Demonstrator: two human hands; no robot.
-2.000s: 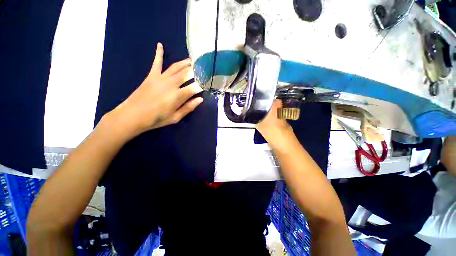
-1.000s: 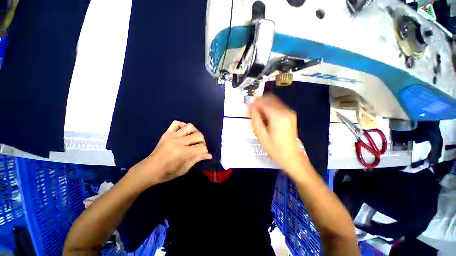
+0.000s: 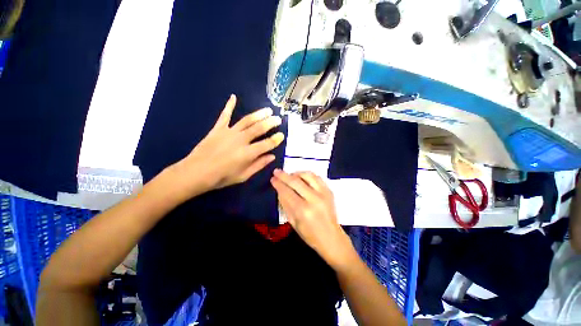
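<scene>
A long navy-black fabric panel [image 3: 210, 63] lies on the table left of the needle, its right edge in line with the presser foot, its near end over my lap. My left hand [image 3: 239, 149] lies flat on it with fingers spread, just left of the machine head [image 3: 382, 57]. My right hand [image 3: 309, 207] is at the panel's right edge near the table front, its fingertips touching or pinching the edge; which one is hard to tell. A small dark cut piece [image 3: 372, 149] with a concave edge lies right of the needle, partly under the machine arm.
Red-handled scissors [image 3: 468, 202] lie right of the small piece. Another dark panel [image 3: 44, 95] lies at far left. The ruler-marked table edge [image 3: 108, 186] runs along the front. Blue crates [image 3: 382, 258] stand below the table. Dark and white cloth [image 3: 490, 267] is at lower right.
My left hand has moved from the near edge up to beside the machine head and spread flat. My right hand has come from under the head down to the panel's edge, uncovering the small piece.
</scene>
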